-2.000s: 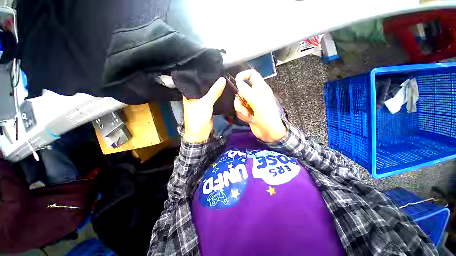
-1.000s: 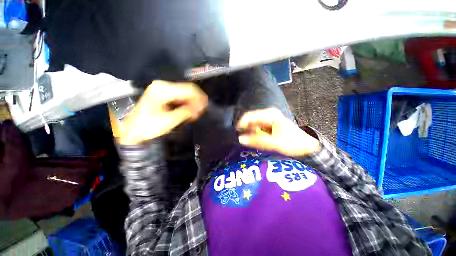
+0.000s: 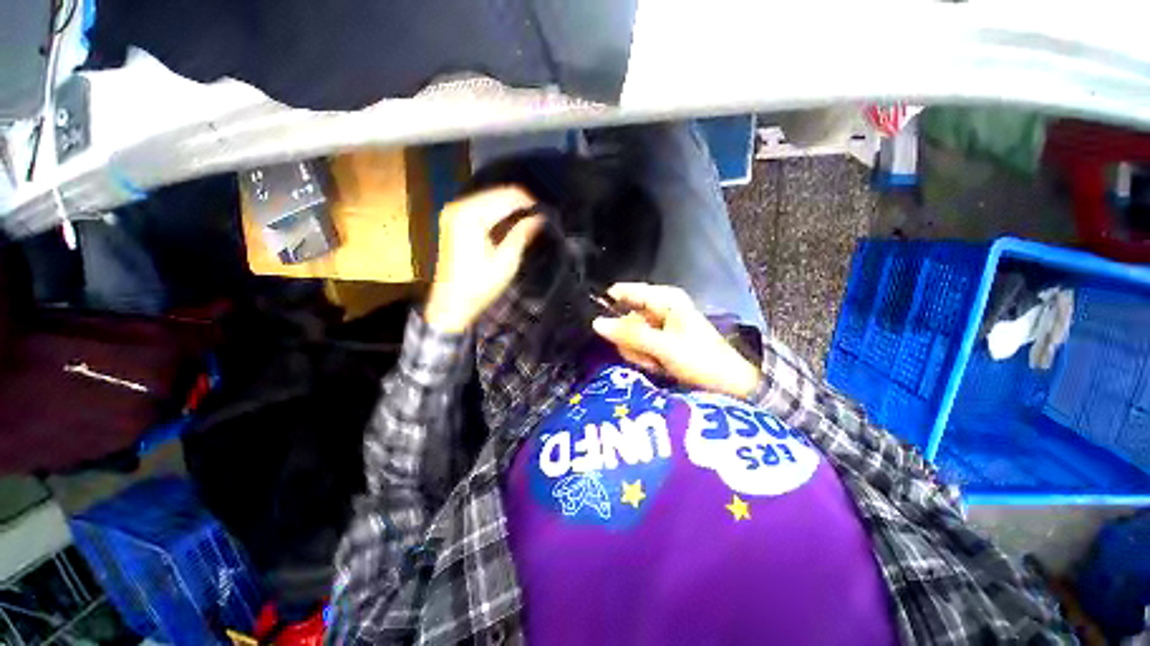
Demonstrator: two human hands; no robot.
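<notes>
My left hand [image 3: 482, 258] is raised over my lap, its fingers curled on black fabric [image 3: 586, 221] that hangs dark and bunched between my hands. My right hand [image 3: 675, 338] is lower and to the right, near my shirt front. It pinches a small thin dark tool [image 3: 605, 302], whose tip points at the fabric. The tool's exact shape is too small to tell. A wide black fabric panel [image 3: 366, 51] lies on the pale table [image 3: 782, 63], its edge hanging near the table's front rim.
A yellow-brown box [image 3: 378, 215] with a grey part on it stands under the table. A blue lattice crate [image 3: 940, 379] with pale scrap stands at the right. Black cloth [image 3: 290, 442], maroon cloth [image 3: 88, 391] and another blue crate [image 3: 170, 555] lie at the left.
The black fabric has left the table edge and is down in my lap. My left hand moved left, then back towards the middle. My right hand is lower than at first. The view has shifted.
</notes>
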